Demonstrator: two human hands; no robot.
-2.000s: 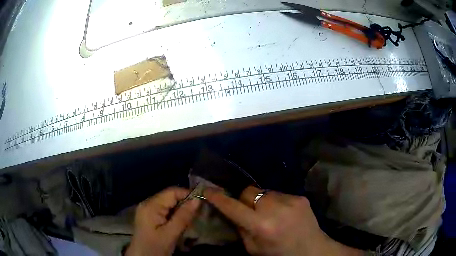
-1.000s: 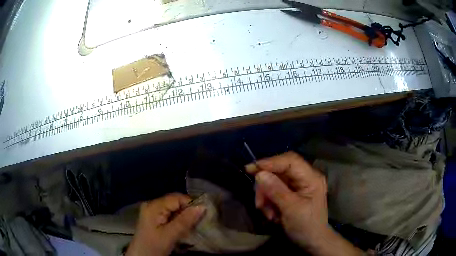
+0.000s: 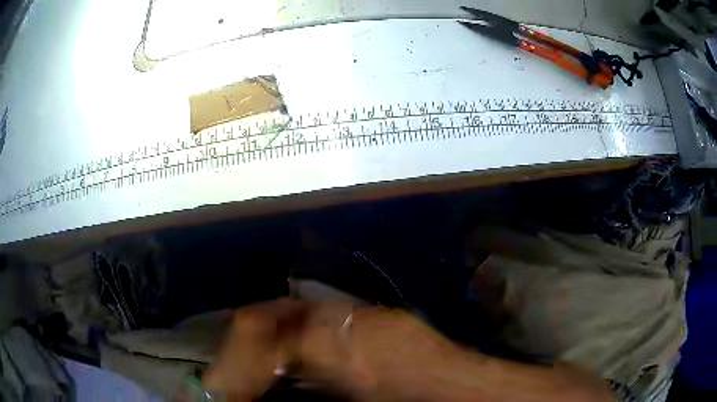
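Note:
Khaki trousers lie in my lap below the table edge, in shadow. My left hand is blurred at the lower middle, over the cloth, its fingers partly covered by my right hand. My right hand is blurred and reaches across from the right to my left hand. The fingertips of both hands are hidden or smeared, so I cannot tell what they grip. No tool shows in them. A fine pale curved thread shows just above my right hand.
The white table spans the top, with a printed ruler and a tan patch. Orange-handled snips lie at the upper right. A khaki garment pile is right of my lap. A grey tray is at the table's right end.
My right hand, which was raised apart with a thin pointed tool, has moved left and down onto my left hand. The tool no longer shows. The view has shifted slightly.

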